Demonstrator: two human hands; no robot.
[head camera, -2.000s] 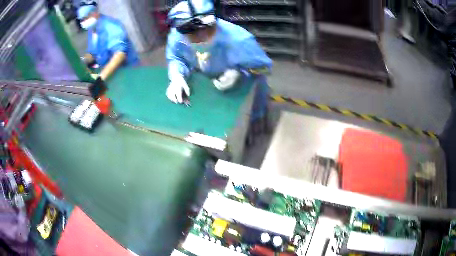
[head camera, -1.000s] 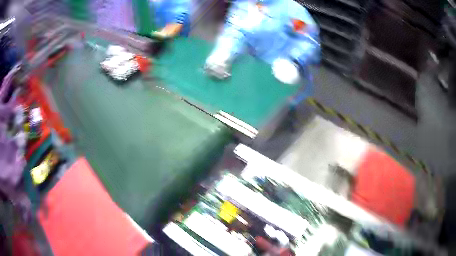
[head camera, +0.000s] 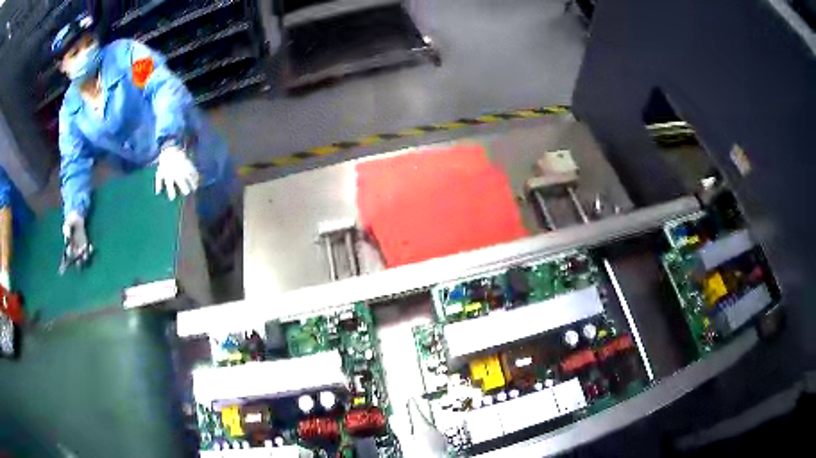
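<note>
Three populated green circuit boards lie component side up in a row on the conveyor rails (head camera: 501, 259): one at the lower left (head camera: 268, 380), one in the middle (head camera: 523, 353) and one at the right (head camera: 720, 282), beside the dark machine. They carry long silver-white heatsinks, yellow blocks and dark red coils. The left board is cut off by the bottom edge. Neither of my hands can be made out. A pale shape at the bottom edge, between the left and middle boards, is too unclear to name.
A red foam sheet (head camera: 438, 206) lies on a pale metal surface behind the rails. The dark green belt (head camera: 98, 385) is at lower left. A person in blue (head camera: 134, 116) with white gloves stands at a green bench (head camera: 116, 241). The dark grey machine (head camera: 698, 98) stands at right.
The view has turned right and steadied. The right board and machine have come into view; the red sheet and small tray at lower left have left it. The person across has raised one hand.
</note>
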